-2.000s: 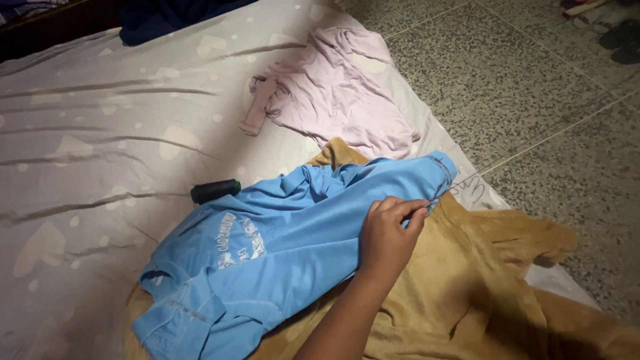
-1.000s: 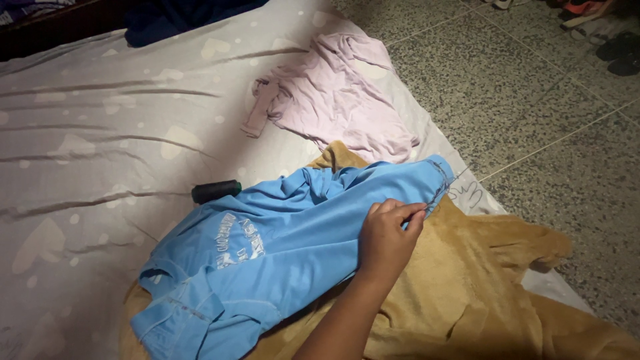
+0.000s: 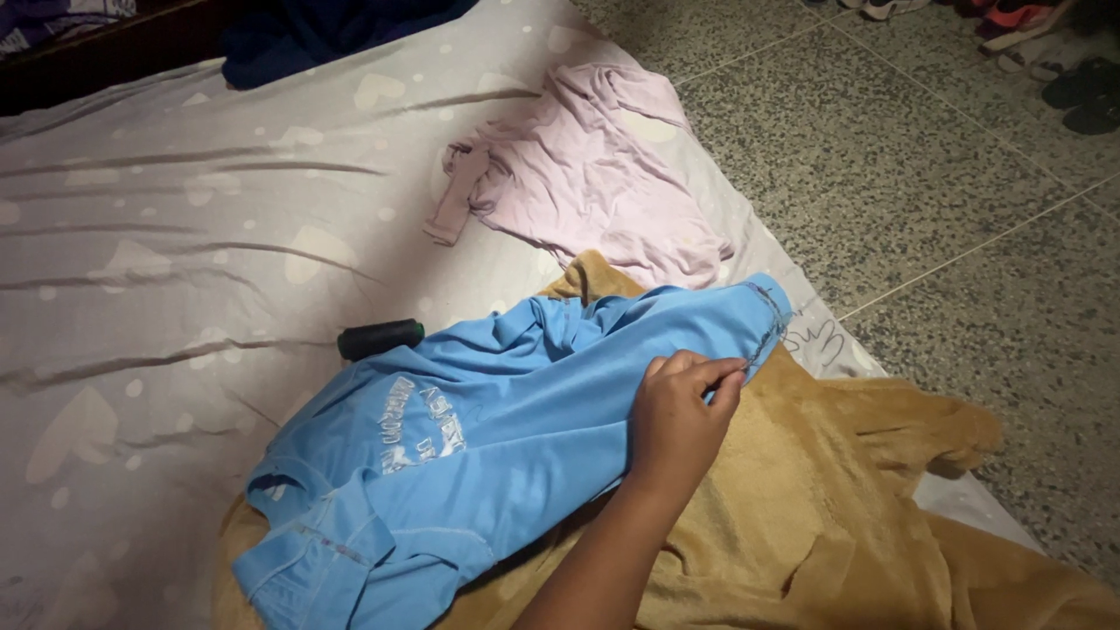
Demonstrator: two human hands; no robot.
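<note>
My left hand (image 3: 687, 411) pinches the stitched hem of a light blue shirt (image 3: 542, 385) between thumb and fingertips. My right hand is out of view. Dark stitches run along that hem, and loose loops of dark thread (image 3: 818, 341) lie just right of it over the sheet. White lettering marks the shirt's front. A spool of black thread (image 3: 381, 339) lies on its side against the shirt's upper left edge. Under the shirt spreads a tan plush cloth or garment (image 3: 787, 490). No needle can be made out.
A pale pink garment (image 3: 586, 175) lies crumpled behind the shirt, on a grey bedsheet with hearts (image 3: 175, 306). Dark blue cloth (image 3: 324, 35) is at the back. Right of the bed, shoes (image 3: 1085, 96) stand on the speckled floor (image 3: 919, 175).
The loops of dark thread beside the hem have shifted and changed shape. My left hand keeps the same place on the hem.
</note>
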